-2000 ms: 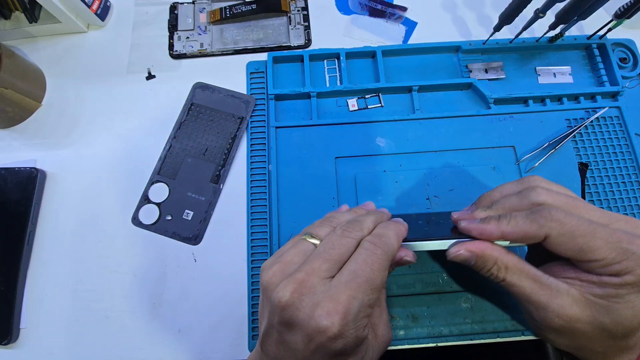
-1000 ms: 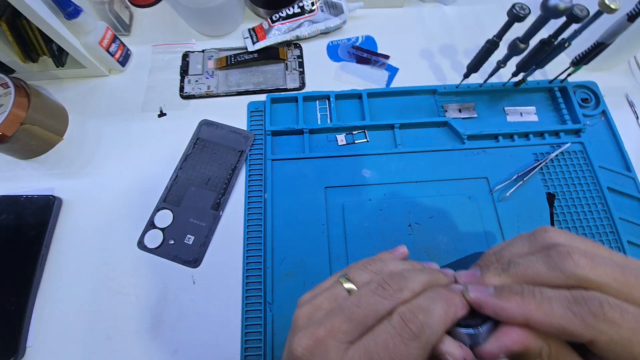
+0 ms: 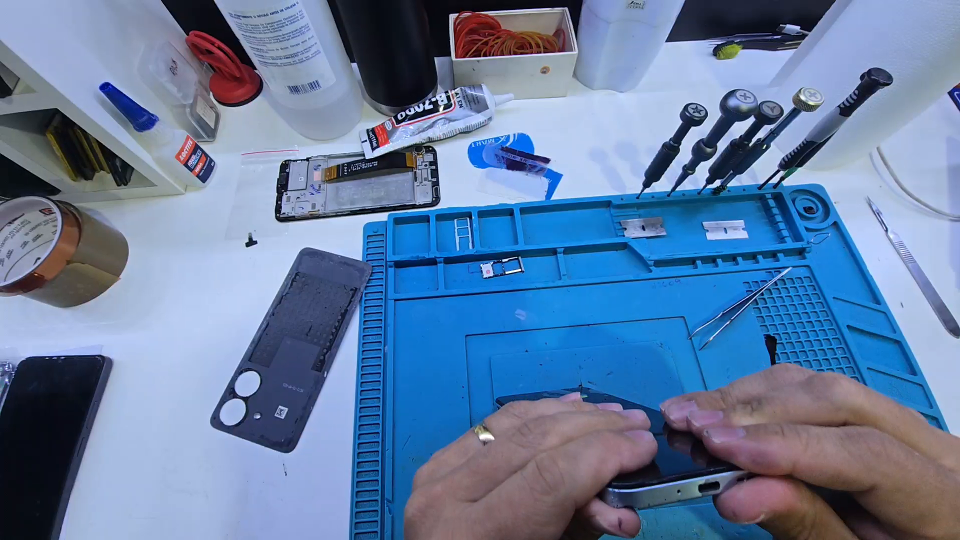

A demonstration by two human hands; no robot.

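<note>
My left hand (image 3: pixel 536 465) and my right hand (image 3: pixel 817 450) hold a smartphone (image 3: pixel 675 469) between them over the blue silicone repair mat (image 3: pixel 570 307). The phone's dark glass faces up, and its silver bottom edge with the charging port points toward me. Fingers of both hands lie on the glass, and thumbs grip the lower edge. Metal tweezers (image 3: pixel 739 309) rest on the mat beyond my right hand. A grey phone back cover (image 3: pixel 296 349) with two round camera holes lies left of the mat, its upper corner at the mat's edge.
Razor blades (image 3: pixel 724 230) and a SIM tray (image 3: pixel 501 268) lie in the mat's compartments. Screwdrivers (image 3: pixel 664 150) stand behind it. A phone frame (image 3: pixel 360 184), a glue tube (image 3: pixel 431 120) and a tape roll (image 3: pixel 64 251) are at the back and left; a scalpel (image 3: pixel 915 270) lies right, another phone (image 3: pixel 49 442) far left.
The phone, mostly hidden by my hands a second ago, now shows its glass and bottom edge. My fingers have spread over the glass. The view has tilted up.
</note>
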